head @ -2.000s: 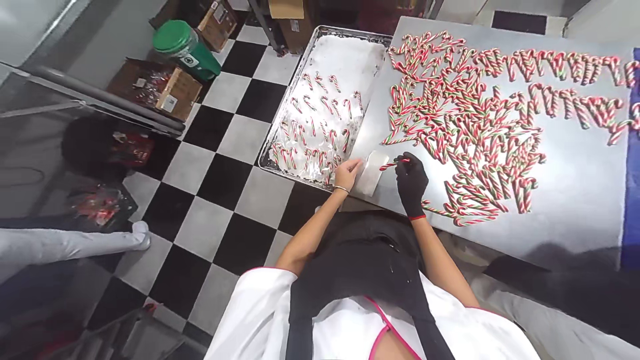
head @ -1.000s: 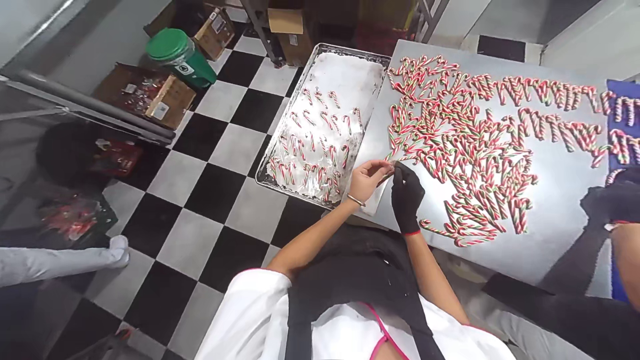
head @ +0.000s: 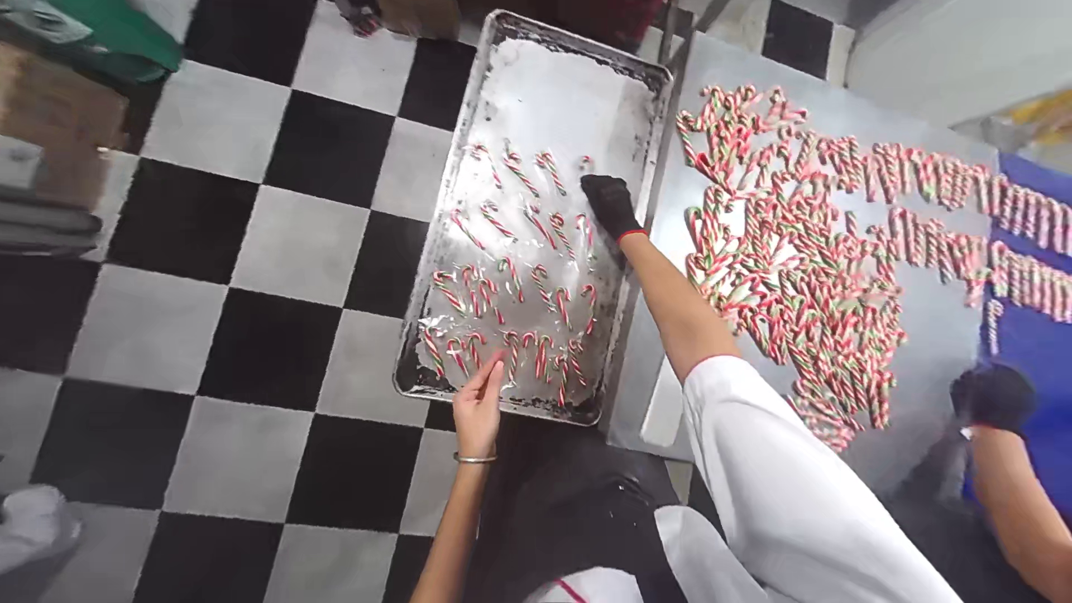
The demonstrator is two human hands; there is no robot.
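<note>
My right hand (head: 611, 201), in a black glove, reaches over the upper right part of a metal sheet pan (head: 643, 159). Its fingers are at the lower end of a small candy cane (head: 587, 162), mostly covered by the glove. Bare, with a bracelet at the wrist, my left hand (head: 479, 402) is at the pan's near edge. Its fingertips are close to a candy cane (head: 512, 356); whether they grip anything is unclear. Rows of wrapped candy canes (head: 540, 285) lie in the pan. A large heap of candy canes (head: 787, 268) covers the metal table to the right.
Candy cane rows run across the metal table (head: 888, 109) onto a blue mat (head: 1030, 360). A co-worker's black-gloved hand (head: 993, 397) is at the mat's near side. Left are a checkered floor (head: 285, 226), a cardboard box (head: 63, 126) and a green bin (head: 126, 33).
Both hands were together at the table's left edge; now they are apart, the right over the pan, the left at its near edge. The view has shifted closer to the pan.
</note>
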